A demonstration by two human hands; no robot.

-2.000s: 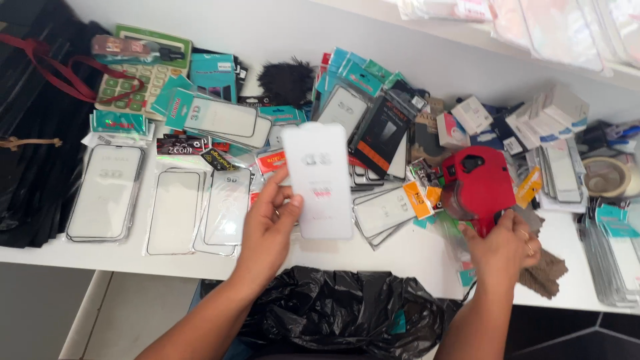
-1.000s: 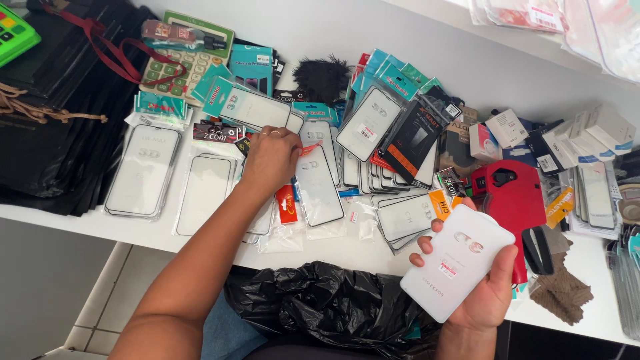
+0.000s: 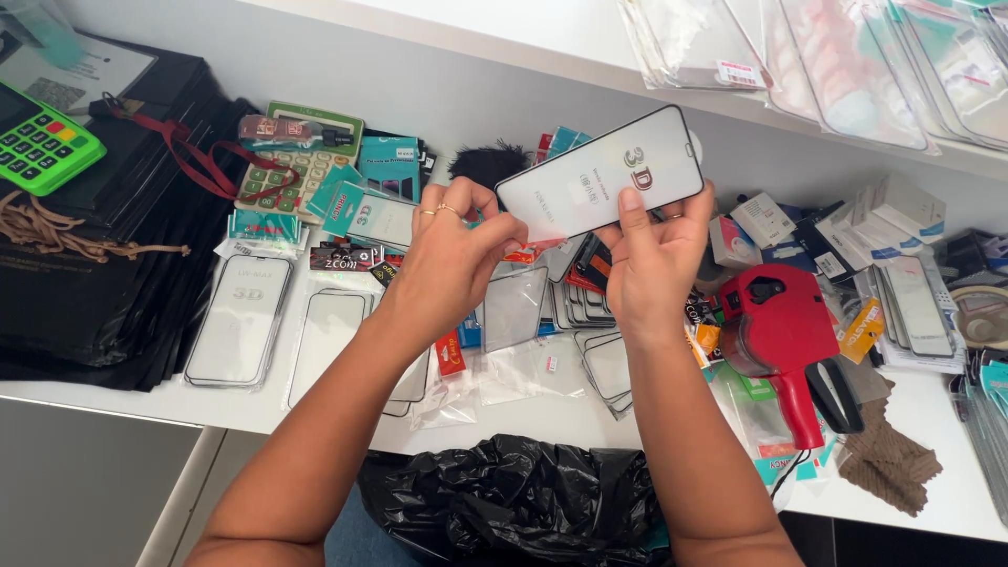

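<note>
My right hand [image 3: 657, 260] holds a black-edged phone screen protector [image 3: 606, 169] by its right part, thumb on the face, tilted above the shelf. At its lower left corner is my left hand [image 3: 465, 236], thumb and fingers pinched on a small clear and reddish plastic piece; whether that is part of a sleeve I cannot tell. Below my hands lie more screen protectors [image 3: 516, 309] in clear sleeves. To the right of my right arm rests a red price label gun [image 3: 780, 323]. At the left lies a packaged screen protector [image 3: 240, 319].
Black bags [image 3: 94, 315] are stacked at the left under a green card terminal [image 3: 47, 142]. A calculator [image 3: 287, 177] lies behind. Small boxes [image 3: 882, 220] and a brown cloth [image 3: 890, 453] are at the right. A black plastic bag [image 3: 512, 504] hangs below the shelf's front edge.
My left hand has left the packets on the shelf and come to the protector. My right hand has raised the protector, which now shows a black border. The label gun was in my right hand two seconds ago.
</note>
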